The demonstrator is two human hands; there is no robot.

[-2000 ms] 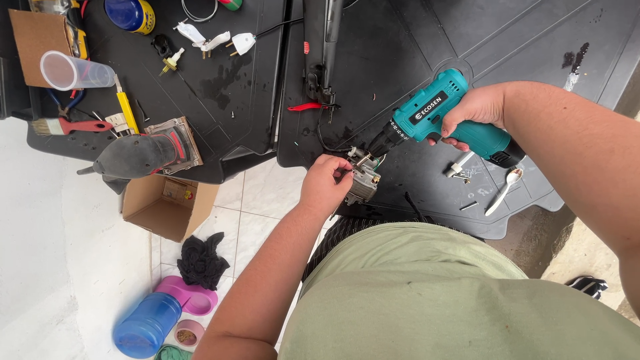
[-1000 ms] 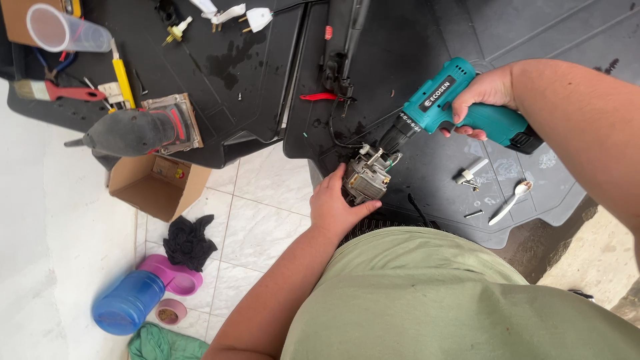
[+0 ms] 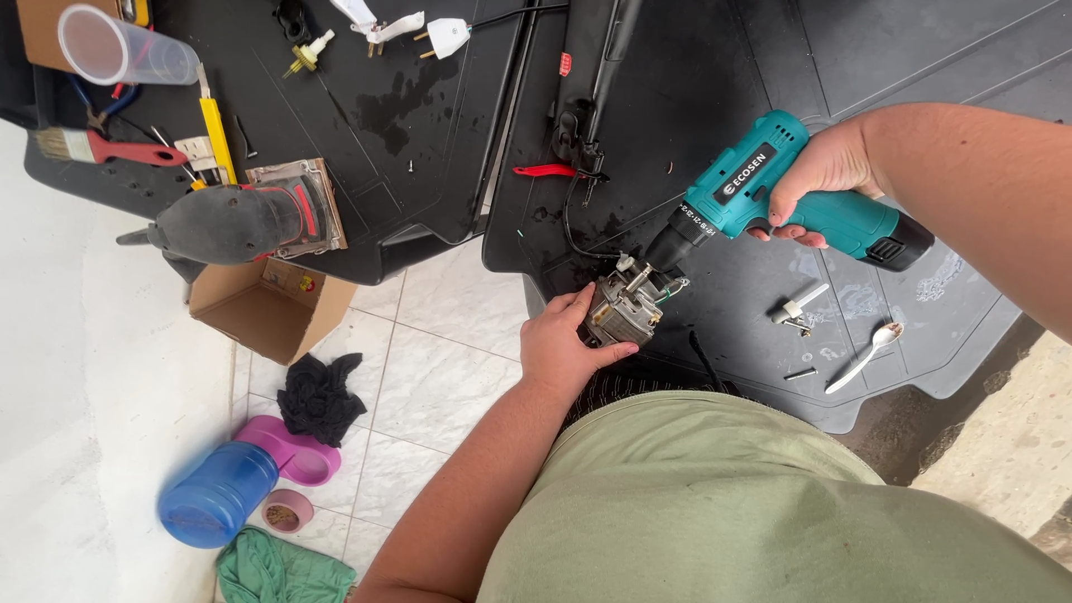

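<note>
My right hand (image 3: 816, 180) is wrapped around the handle of a teal and black Ecosen cordless drill (image 3: 741, 188), which slants down to the left. Its driver bit meets the top of a small metal electric motor (image 3: 624, 314) at the table's near edge; the exact contact point is hard to see. My left hand (image 3: 565, 339) grips the motor from the left, thumb along the near side and fingers on the far side. A black cable (image 3: 574, 230) runs from the motor toward a black tube-like part (image 3: 599, 75) with a red lever (image 3: 544, 170).
Right of the motor lie a white plastic spoon (image 3: 867, 356), a screw (image 3: 801, 373) and a small white fitting (image 3: 787, 311). The left black table (image 3: 402, 176) holds a sander (image 3: 239, 222), a yellow cutter (image 3: 218, 138), a paintbrush (image 3: 109, 149) and a white plug (image 3: 446, 38). A cardboard box (image 3: 268, 314) stands below it.
My left hand's fingers were at the motor's top near the bit two seconds ago; now the hand grips its left side. The motor has turned. The drill remains in my right hand.
</note>
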